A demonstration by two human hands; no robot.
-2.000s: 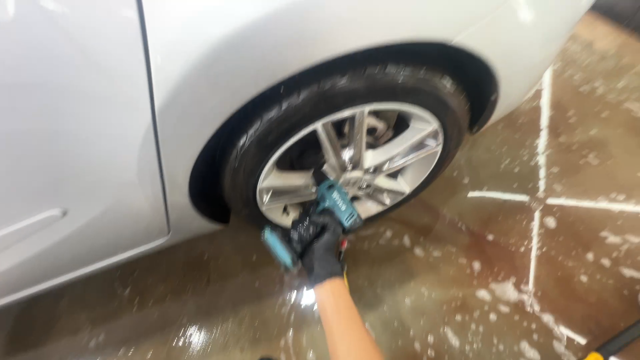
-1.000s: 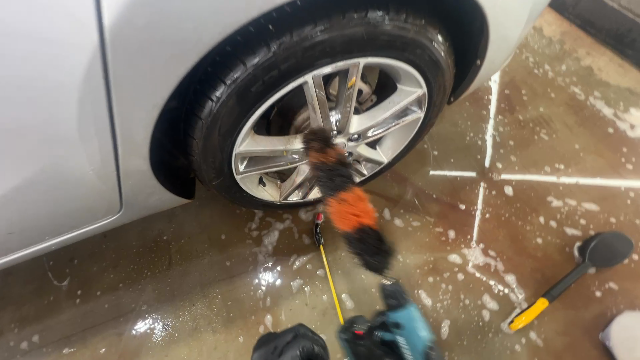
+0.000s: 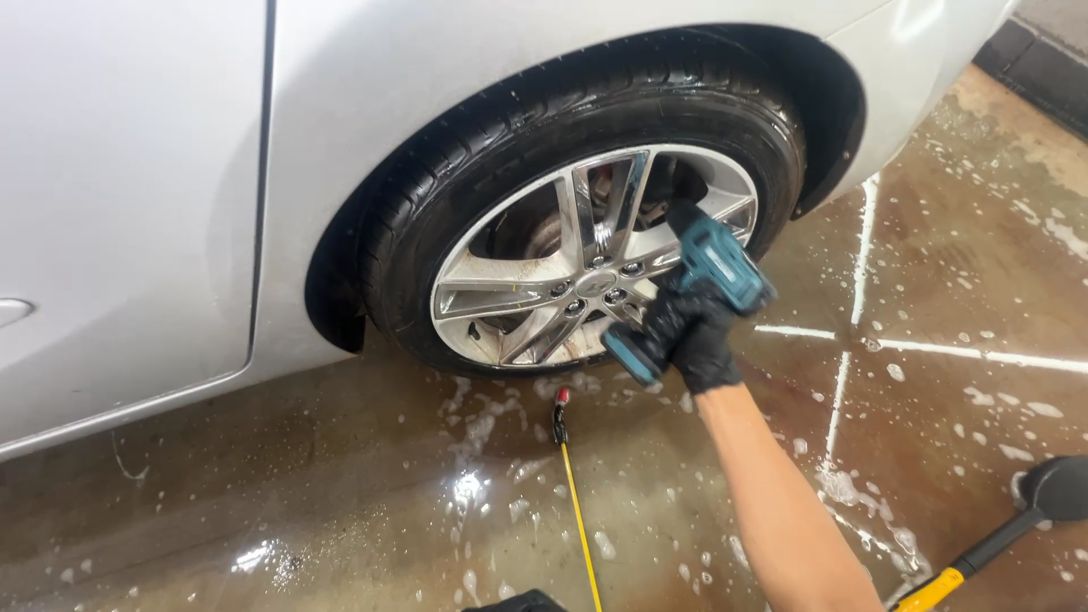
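My right hand [image 3: 701, 336], in a black glove, grips the handle of a teal and black Makita cordless drill [image 3: 722, 263]. The drill's front end points into a gap between the spokes at the right side of the alloy wheel [image 3: 595, 280]; whatever is fitted in its chuck is hidden there. Brownish dirt shows on the lower rim. Around the wheel is a wet black tyre [image 3: 408, 246]. Only the top of my left hand [image 3: 523, 602], black-gloved, shows at the bottom edge, so what it holds cannot be seen.
A silver car body [image 3: 340, 85] surrounds the wheel arch. On the wet, foam-spotted floor [image 3: 382, 510] lie a thin yellow hose or rod [image 3: 580, 527] with a red tip and a black brush-like tool [image 3: 994, 540] with a yellow handle. A dark kerb [image 3: 1041, 81] runs at upper right.
One second ago the drill was at the bottom edge, with an orange and black fluffy brush before it. Now the drill is up at the wheel and that brush is out of sight.
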